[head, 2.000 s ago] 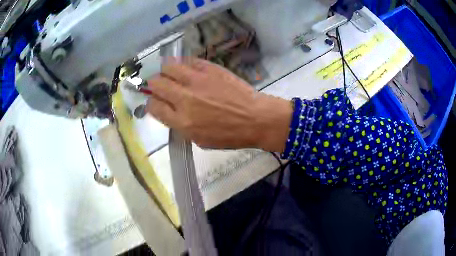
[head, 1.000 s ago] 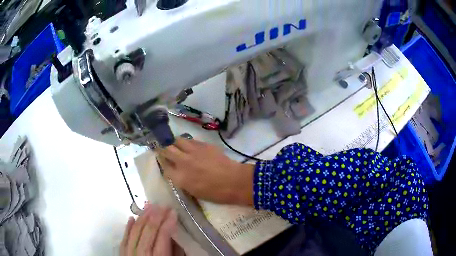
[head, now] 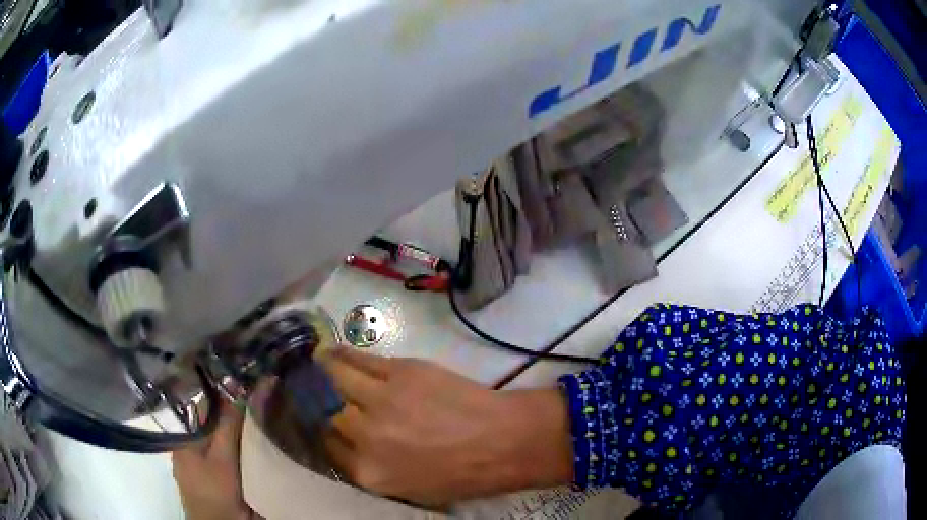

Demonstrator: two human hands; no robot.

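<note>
A beige fabric strip [head: 295, 493] lies under the white sewing machine head [head: 335, 132], running from the needle area toward the front edge of the picture. My right hand [head: 437, 427] is by the needle area with its fingertips on the strip, next to a dark blocky attachment [head: 309, 391]. My left hand [head: 211, 472] is left of the strip, partly hidden by the machine head and cut off by the lower edge. Its fingertips are hidden, so its hold on the strip cannot be told.
Red and black thread snips [head: 407, 272] lie behind the needle. A bundle of beige pieces [head: 600, 193] lies under the machine arm. A black cord [head: 488, 340] curves across the table. Blue bins stand at the right [head: 882, 91] and far left [head: 25, 93]. Beige pieces [head: 18, 472] lie at left.
The view has moved closer to the machine head. My right hand remains at the needle area. My left hand has moved from the front of the strip up beside the needle area.
</note>
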